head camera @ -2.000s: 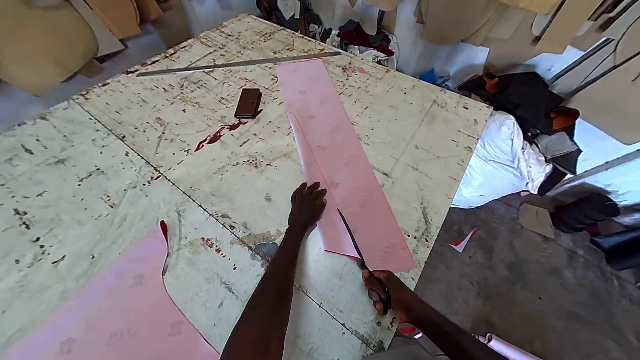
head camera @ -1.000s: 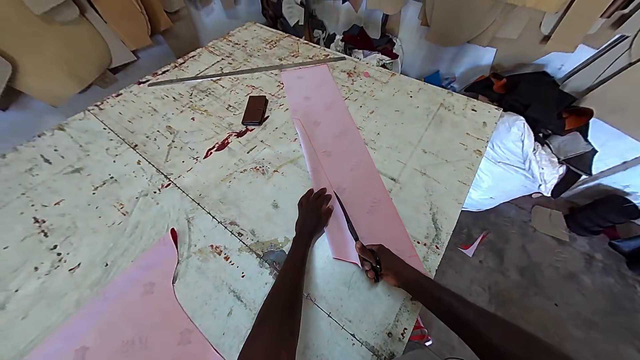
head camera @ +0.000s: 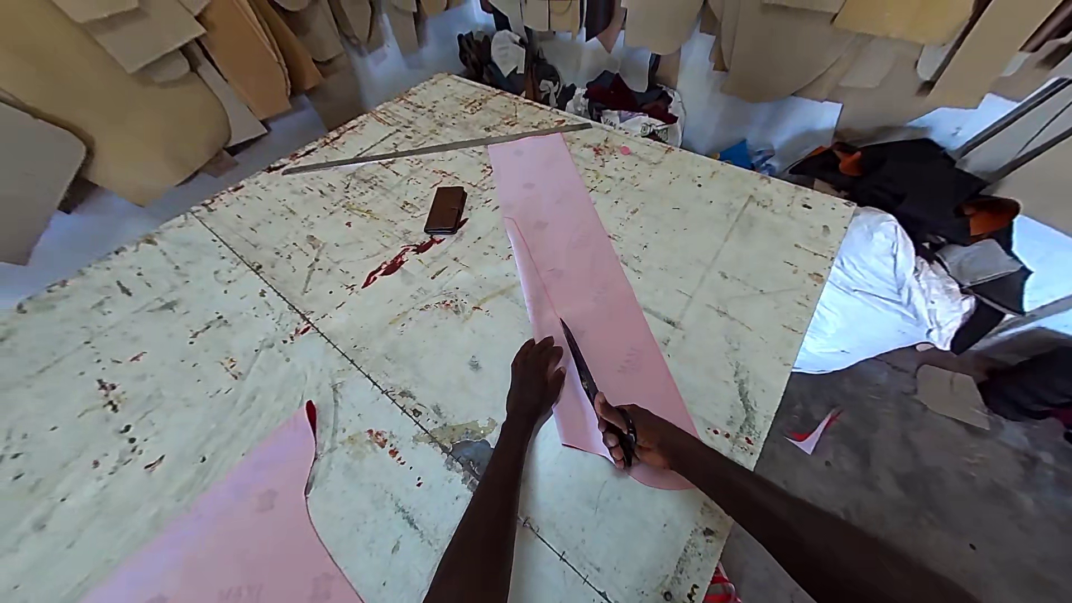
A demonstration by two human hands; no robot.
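A long pink printed sheet (head camera: 603, 276), red along part of its edge, lies across the table. My right hand (head camera: 624, 431) grips the handles of black scissors (head camera: 580, 366). Their blades point away from me, up along a cut in the sheet, and the tip is at a curved line marked on it. Just left of the blades, my left hand (head camera: 534, 381) lies on the sheet's left edge with bent fingers; whether it pinches the material is unclear. Another pink piece (head camera: 243, 519) with a red edge lies at the lower left.
On the worn table (head camera: 402, 310) are a brown phone case (head camera: 445, 209) and a long metal ruler (head camera: 435, 149) beyond it. A white sack (head camera: 871, 293) and dark scraps (head camera: 904, 188) stand right of the table. Cardboard patterns (head camera: 779, 50) hang behind. A pink scrap (head camera: 814, 434) lies on the floor.
The scissors and my right hand have moved forward along the sheet. My left hand stays close to the blades on the left edge.
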